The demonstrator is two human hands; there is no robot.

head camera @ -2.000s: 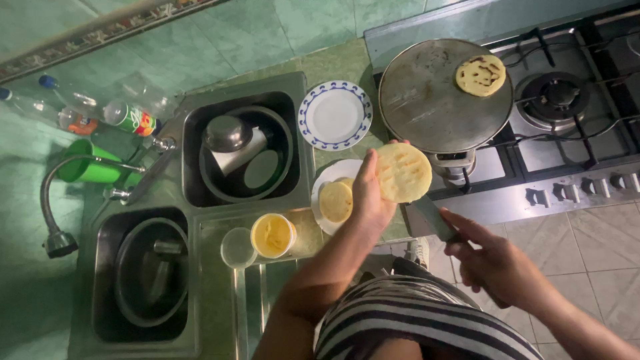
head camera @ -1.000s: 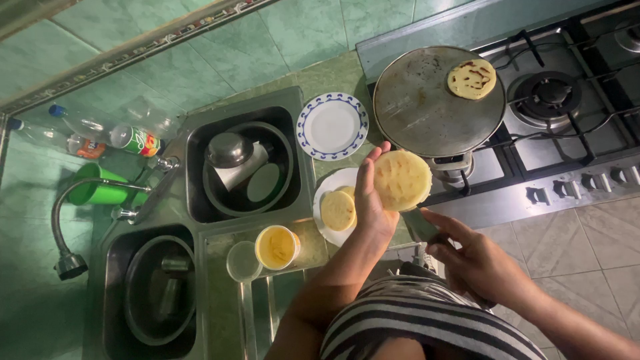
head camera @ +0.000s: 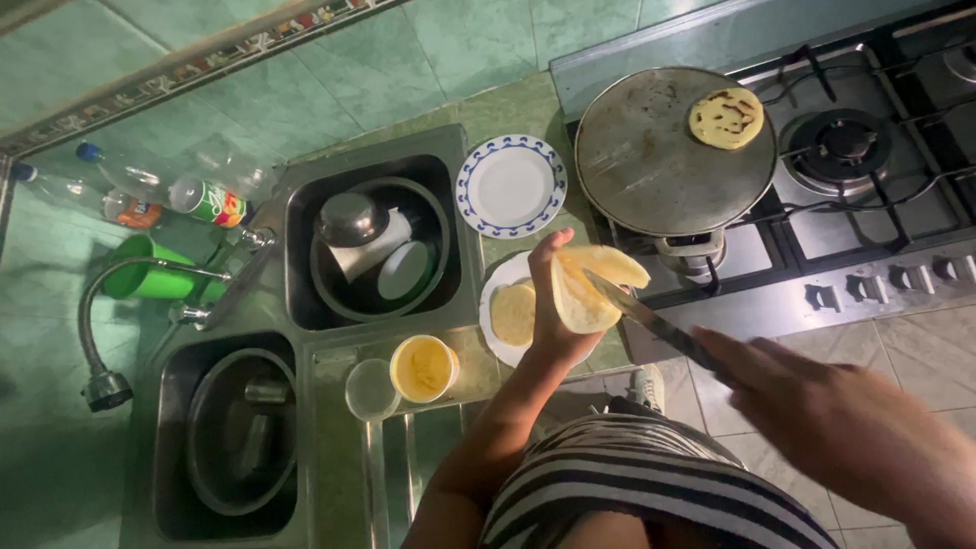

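My left hand [head camera: 547, 305] holds a round pale corn cake, an arepa [head camera: 583, 309], split into two halves that gape apart. My right hand [head camera: 808, 404], blurred, grips a knife [head camera: 656, 328] whose tip lies inside the opened arepa. Partly behind my left hand, a white plate [head camera: 496, 351] bears another arepa [head camera: 513, 314]. One more arepa with charred marks [head camera: 727, 118] lies on a round flat griddle [head camera: 648, 175] over the stove. A tub of yellow spread [head camera: 424, 369] stands left of my left forearm, beside a clear lid or cup [head camera: 372, 390].
A blue-rimmed plate [head camera: 512, 186] lies between the griddle and the upper sink basin [head camera: 293, 252], which holds a pot with dishes. Another pot [head camera: 200, 457] sits in the lower basin. Plastic bottles [head camera: 145, 183] and a green cup [head camera: 149, 267] stand behind the faucet. A gas burner [head camera: 839, 145] is at right.
The arepa in my left hand was closed and round; now its halves stand apart. The knife has moved from the arepa's lower edge to between the halves.
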